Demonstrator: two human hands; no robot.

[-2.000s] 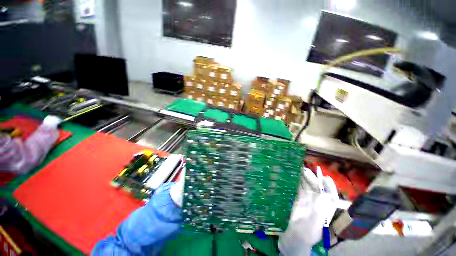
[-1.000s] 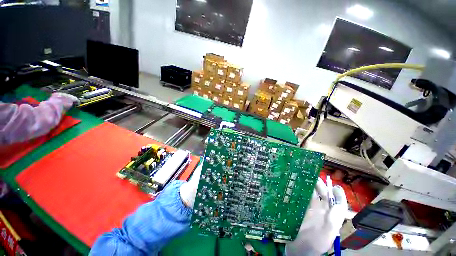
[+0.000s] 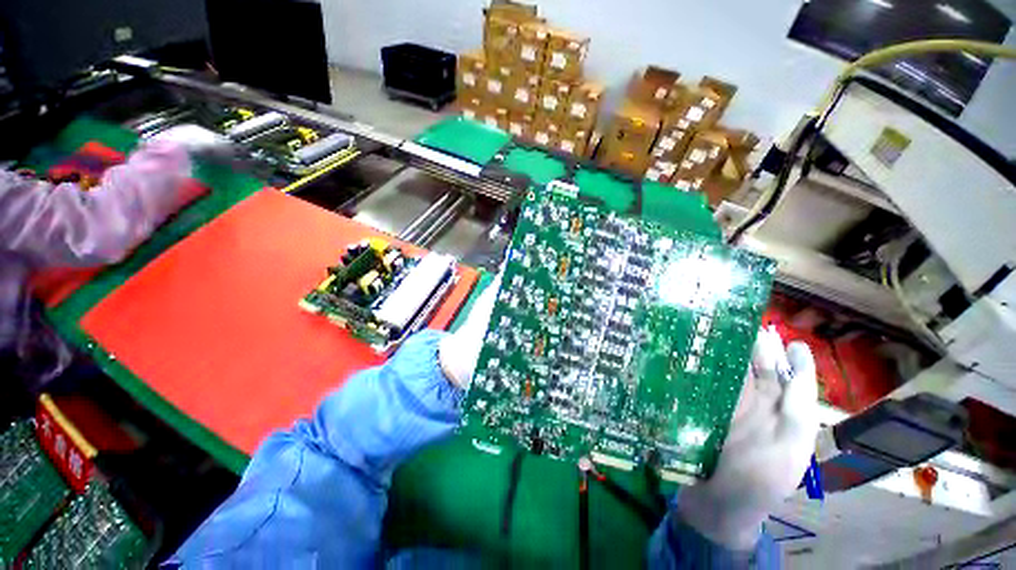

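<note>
A green circuit board (image 3: 624, 334) is held up in front of me, its flat side with dense solder points facing me and a bright glare at its upper right. My left hand (image 3: 472, 340), in a white glove, grips the board's left edge, its fingers mostly hidden behind it. My right hand (image 3: 758, 445), also gloved, holds the right edge. A marker pen with a blue end (image 3: 812, 480) sticks out by my right hand. A second circuit board (image 3: 384, 292) with yellow and black parts and a silver-white heatsink (image 3: 416, 292) lies on the red mat (image 3: 223, 323).
A coworker's pink sleeve (image 3: 100, 212) is at the left. The conveyor line (image 3: 390, 206) runs behind the mat, carrying boards and green sheets. A bin with boards (image 3: 84, 512) stands lower left. Red-handled side cutters (image 3: 590, 472) lie below the held board. A white machine (image 3: 902, 189) is at right.
The view has tilted down and turned left, bringing the bin with boards into sight. The held board stays in both hands, and its glare has appeared. The coworker's arm has moved.
</note>
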